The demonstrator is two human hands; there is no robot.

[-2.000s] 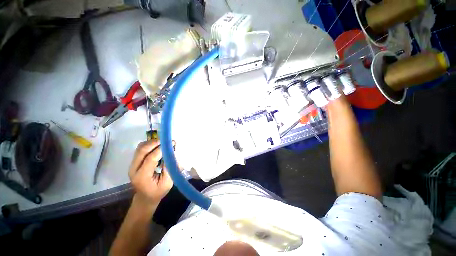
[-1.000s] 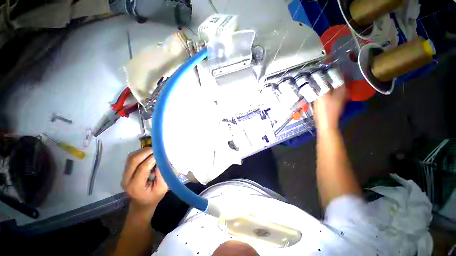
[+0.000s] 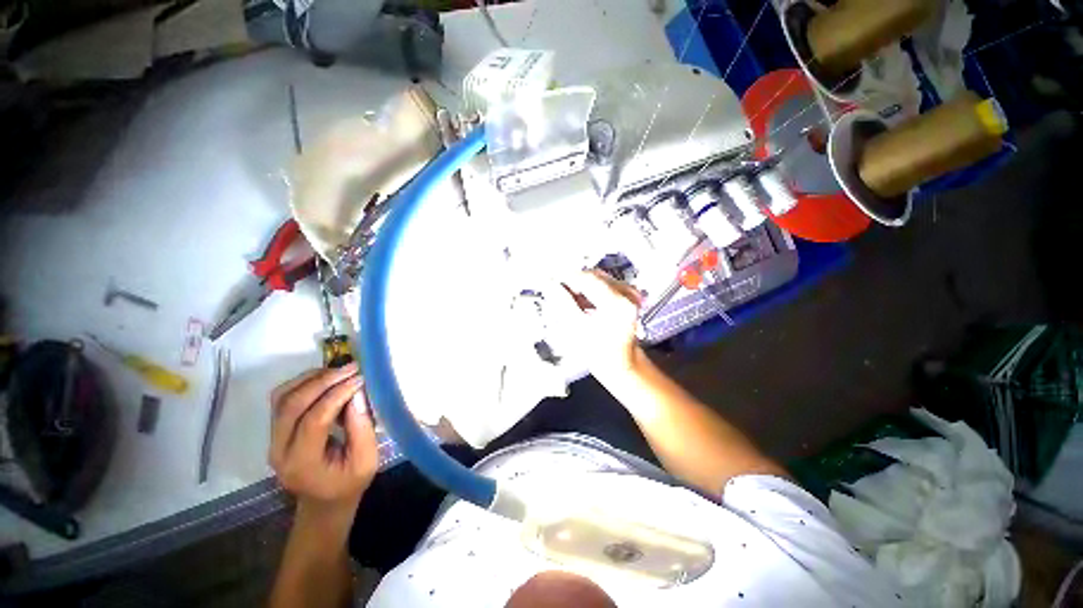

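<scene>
My left hand [image 3: 321,434] is at the table's front edge, left of the lamp's blue arm. Its fingertips are at the black-and-yellow handle of a screwdriver [image 3: 337,349], whose steel shaft points away from me. My right hand [image 3: 603,318] reaches into the front of the overlock machine [image 3: 558,226], left of the row of silvery tension knobs [image 3: 713,217]. Glare washes out its fingertips, so I cannot tell whether they hold anything. The machine's middle is also lost in glare.
The blue gooseneck [image 3: 378,297] crosses in front of the machine to a cream lamp head [image 3: 624,550]. Red-handled pliers [image 3: 280,259], tweezers [image 3: 215,416] and a small yellow screwdriver [image 3: 160,375] lie left. Thread cones [image 3: 926,149] stand right. Blue bins [image 3: 713,42] are behind.
My right hand has moved left from beside the tension knobs to the machine's bright front. My left hand stays by the screwdriver handle. The whole view has shifted slightly.
</scene>
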